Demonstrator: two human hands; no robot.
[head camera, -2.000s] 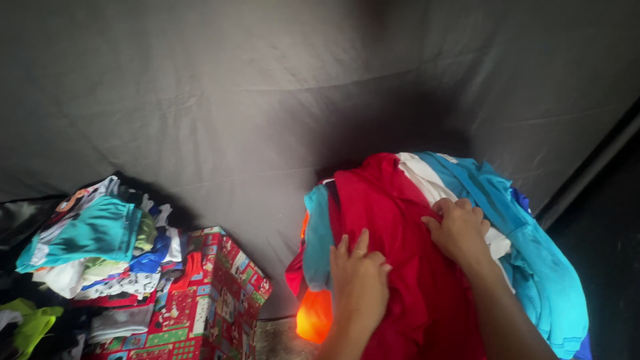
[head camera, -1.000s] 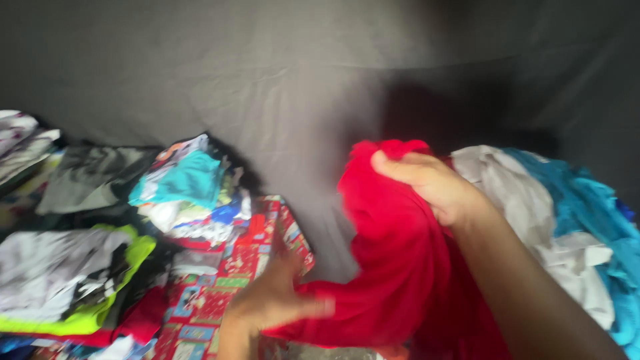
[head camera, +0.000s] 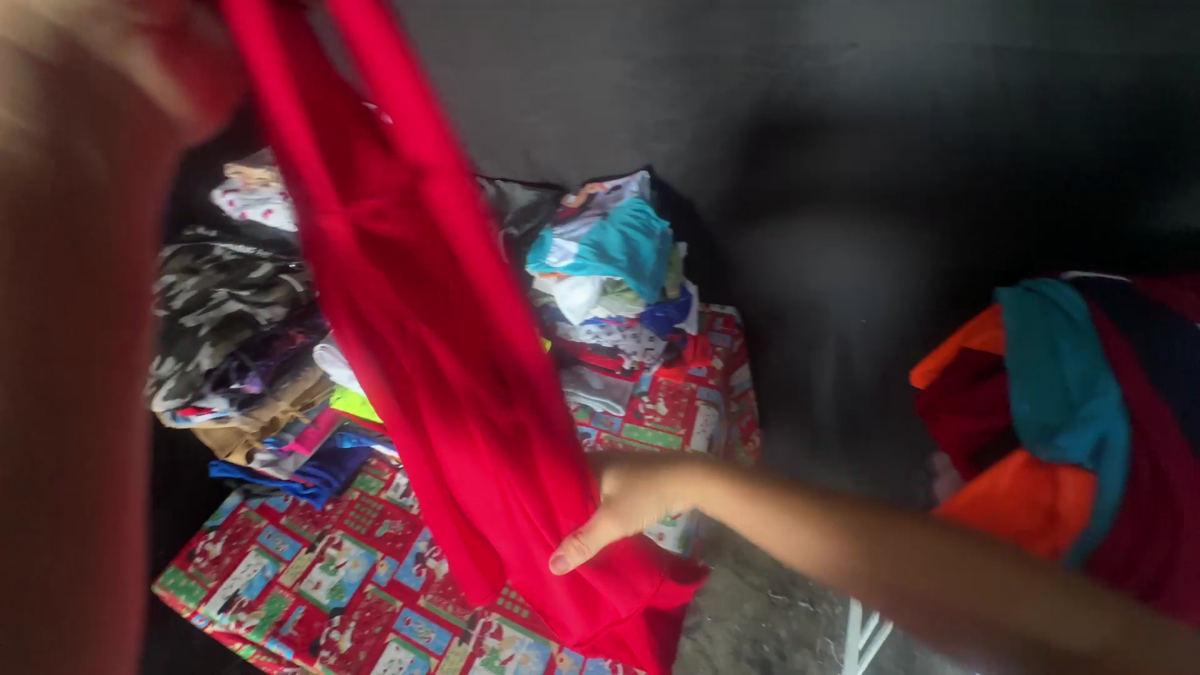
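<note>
A long red garment (head camera: 441, 309) stretches diagonally from the upper left to the lower middle, above a surface covered in patterned holiday cloth. My right hand (head camera: 633, 511) grips its lower part, thumb in front and the fingers hidden behind the fabric. Blurred at the upper left, my left hand (head camera: 178, 70) is at the garment's upper end and appears closed on it; its fingers are hard to make out. The garment's top runs out of view.
Folded clothes (head camera: 609, 253) are stacked at the back of the holiday-print covering (head camera: 337, 572). More piles, with a camouflage garment (head camera: 225, 309), lie left. A heap of clothes (head camera: 1059, 412) stands at the right, near a white metal frame (head camera: 858, 637). A dark fabric wall (head camera: 825, 141) hangs behind.
The red garment has left the heap at the right and now hangs stretched between my hands over the patterned covering. My left hand has risen to the upper left. The view has swung left.
</note>
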